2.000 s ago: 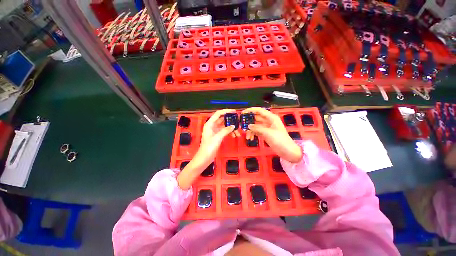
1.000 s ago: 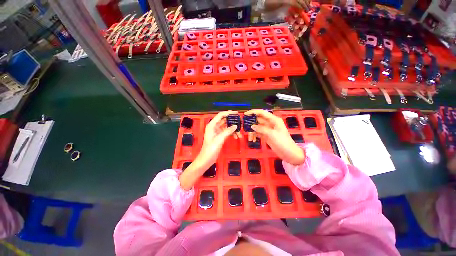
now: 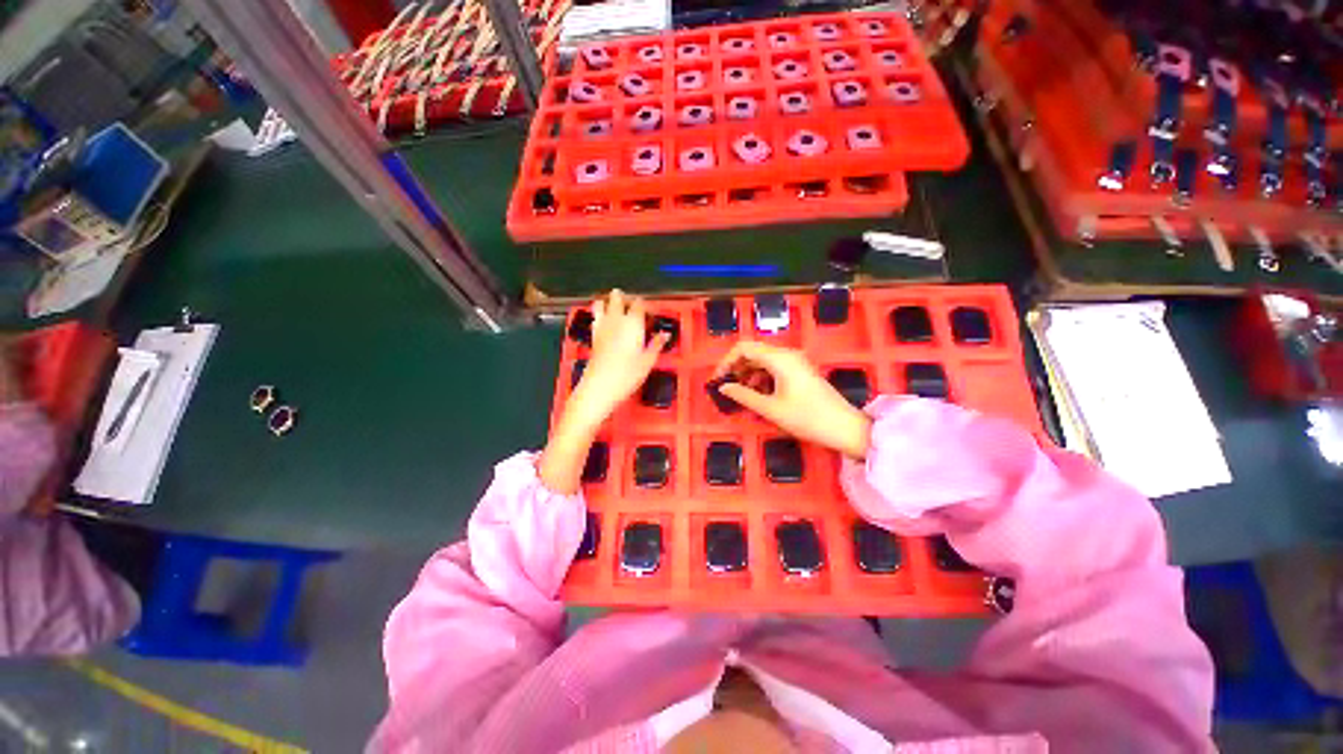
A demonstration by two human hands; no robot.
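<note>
The orange-red working tray [image 3: 670,586] lies directly in front of me, with black glossy watch bodies in many pockets. My left hand [image 3: 619,351] is over its upper left pockets, its fingertips around the edge of a dark watch body [image 3: 664,329] at pocket level. My right hand [image 3: 773,395] is at the middle of the tray and pinches a second dark watch body [image 3: 723,390], partly hidden by the fingers. A light-faced unit [image 3: 772,311] sits in the top row. A small round watch [image 3: 1000,594] is at the tray's lower right corner.
Stacked red trays [image 3: 707,218] stand beyond. A blue pen [image 3: 719,270] lies between the trays. Paper sheets [image 3: 1134,398] are right, a clipboard [image 3: 147,413] far left. Two metal rings [image 3: 273,411] lie on the bench. A metal upright [image 3: 368,177] rises at left; another person's sleeve [image 3: 52,560] shows.
My hands have moved apart from side by side at the tray's top, left hand to the left, right hand lower. More top-row watch bodies show. The view has shifted.
</note>
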